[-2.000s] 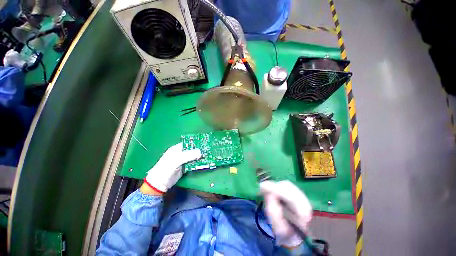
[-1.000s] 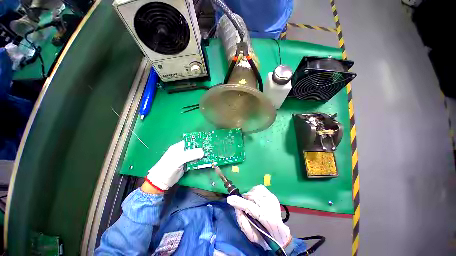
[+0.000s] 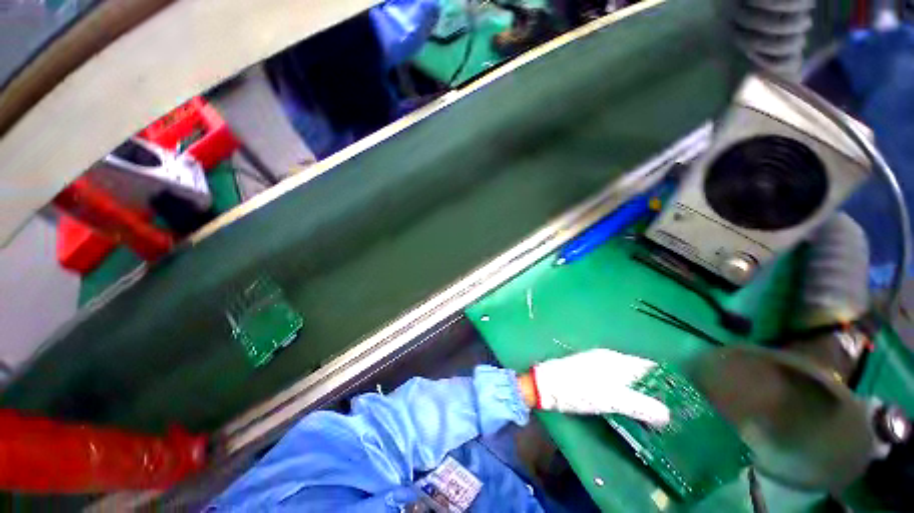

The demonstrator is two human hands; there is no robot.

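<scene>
My left hand (image 3: 596, 386), in a white glove with a red cuff edge, holds a green circuit board (image 3: 692, 441) by its left side, with the thumb on top. The board lies at the lower right on the green mat (image 3: 516, 316), partly beside the round cloudy hood (image 3: 792, 416). A thin dark tip (image 3: 756, 491), perhaps the soldering iron, shows at the bottom edge near the board's right corner. My right hand is not in view.
Another green board (image 3: 266, 321) lies on the conveyor (image 3: 421, 230). The ionizer (image 3: 762, 185), blue pen (image 3: 611, 228) and black tweezers (image 3: 681, 323) are beyond my left hand. A blurred red object (image 3: 100, 453) is at lower left, red bins (image 3: 190, 130) further back.
The view has swung left, bringing the board on the conveyor and the red objects in. My right hand has left the picture. My left hand still holds its board.
</scene>
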